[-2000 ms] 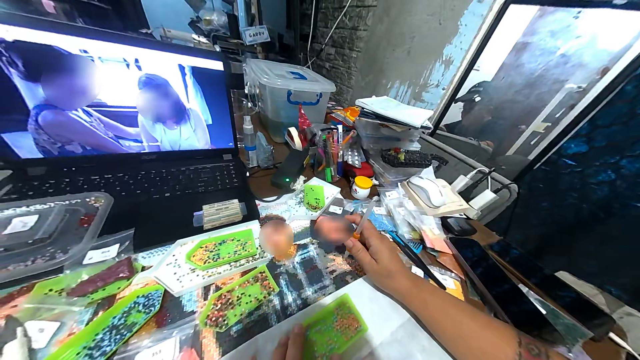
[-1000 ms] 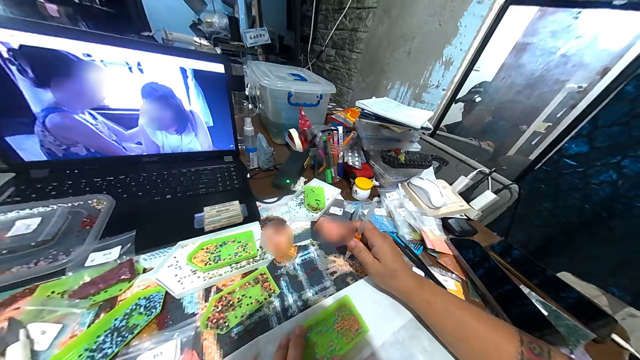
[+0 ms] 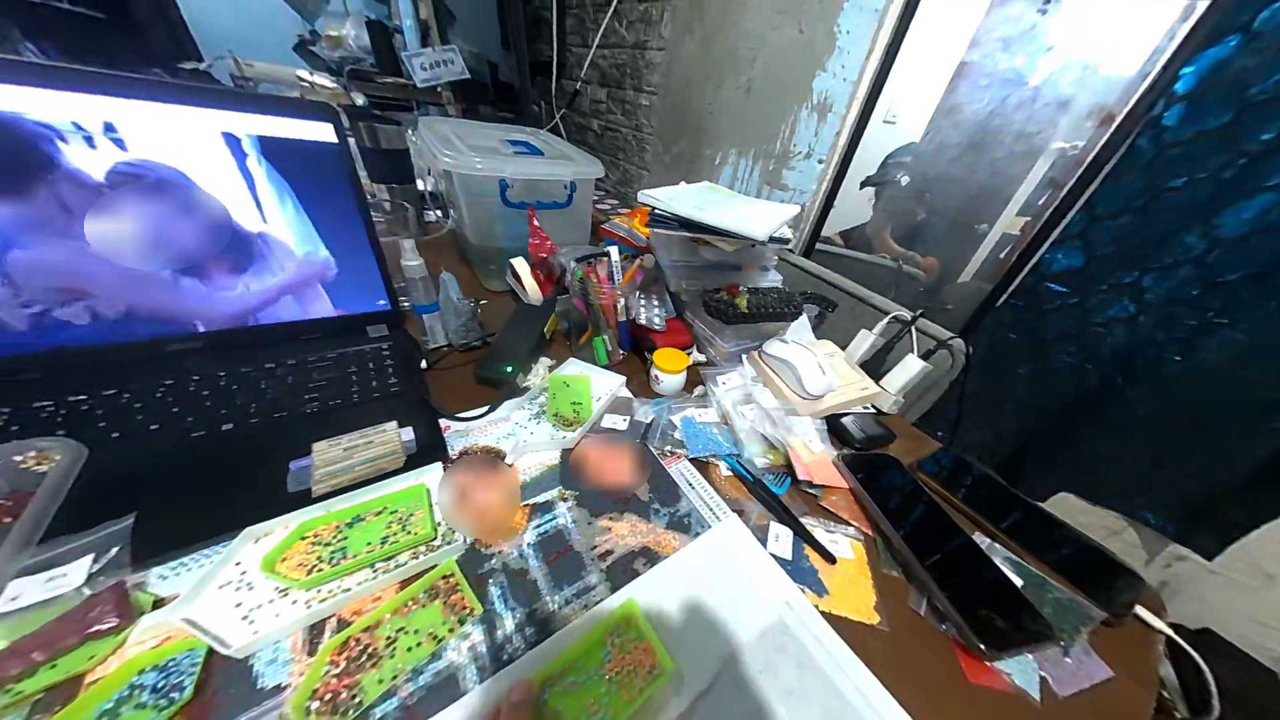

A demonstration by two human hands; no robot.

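Observation:
At the bottom edge, fingertips of my left hand (image 3: 515,703) touch the left side of a green plastic tray (image 3: 610,665) holding small coloured beads. That tray lies on a white sheet (image 3: 760,620) covering part of a diamond painting canvas (image 3: 560,550). My right hand is out of view. Another green tray of beads (image 3: 385,640) rests on the canvas, left of the sheet. A third green tray (image 3: 350,535) sits inside a white tray (image 3: 220,625). Farther back, a small green tray (image 3: 569,400) stands in a white tray.
An open laptop (image 3: 200,400) fills the left. Bead bags (image 3: 740,400), a yellow-lidded jar (image 3: 669,371), a white mouse (image 3: 797,366) and two phones (image 3: 950,560) are at the right. A lidded plastic bin (image 3: 510,190) and a pen holder (image 3: 600,310) stand behind.
My right hand, earlier over the canvas with a thin tool, has left the view. My left hand now shows less at the bottom edge. The laptop picture has changed.

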